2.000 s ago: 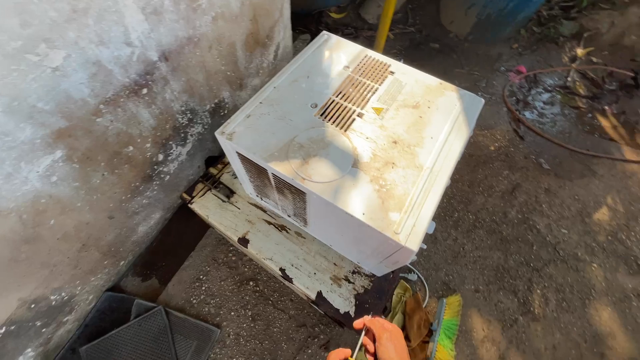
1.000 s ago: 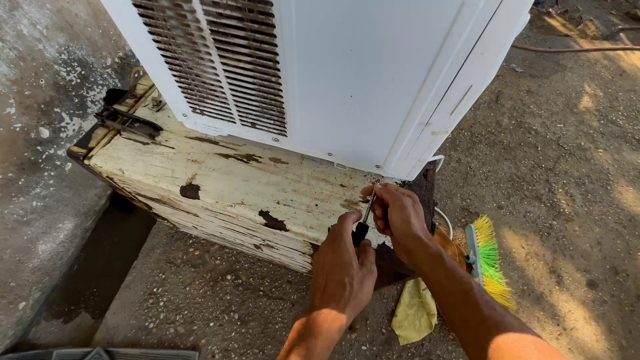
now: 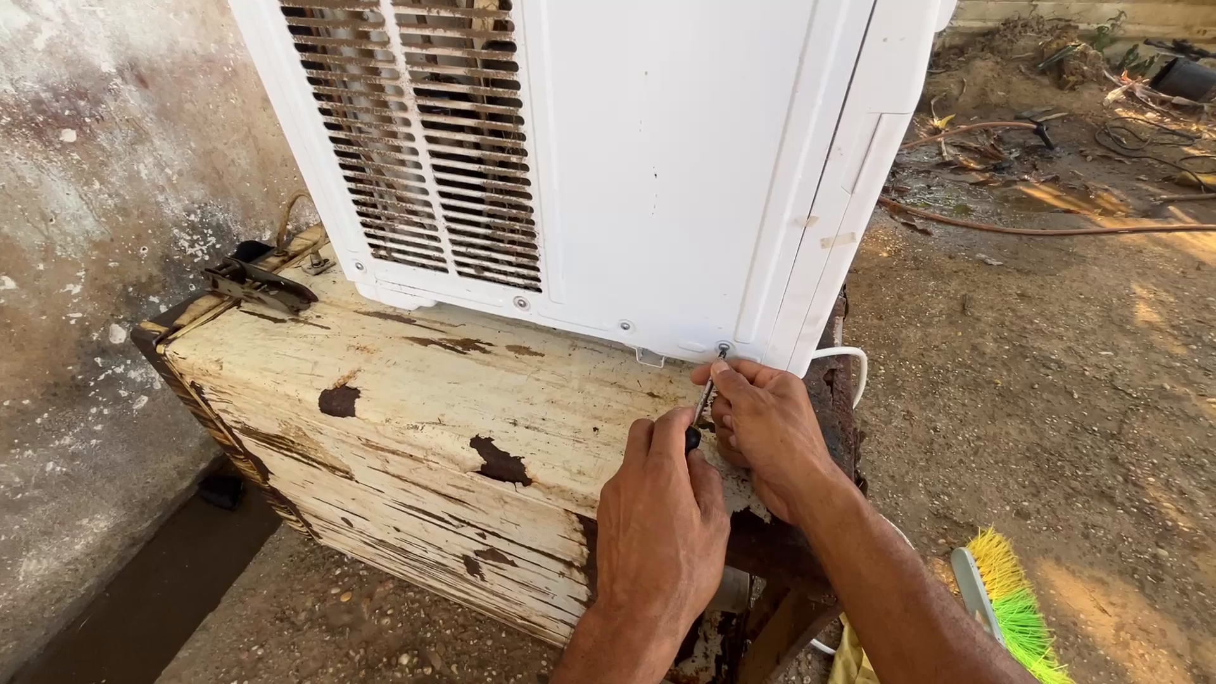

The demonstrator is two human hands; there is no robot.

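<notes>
A white window air conditioner (image 3: 665, 171) with a dirty slotted grille stands on a worn, rusty cream-coloured metal cabinet (image 3: 427, 380). My left hand (image 3: 660, 518) is closed round the black handle of a screwdriver (image 3: 704, 404). Close by, my right hand (image 3: 769, 427) pinches at the upper shaft with thumb and forefinger. The screwdriver's tip meets a screw (image 3: 723, 349) at the casing's lower right corner. More screws (image 3: 625, 326) line the bottom edge. Fingers hide much of the handle.
A stained wall (image 3: 123, 237) rises at the left. A white cord (image 3: 845, 351) loops beside the cabinet's right edge. At the lower right lie a yellow and green bristled broom head (image 3: 1016, 598) and a yellow cloth (image 3: 852, 655). A brown hose (image 3: 1035, 231) crosses the ground behind.
The view has come closer and lower to the casing. The screwdriver, below the casing's corner in the frame from one second ago, is now up against the corner screw, with both hands still on it.
</notes>
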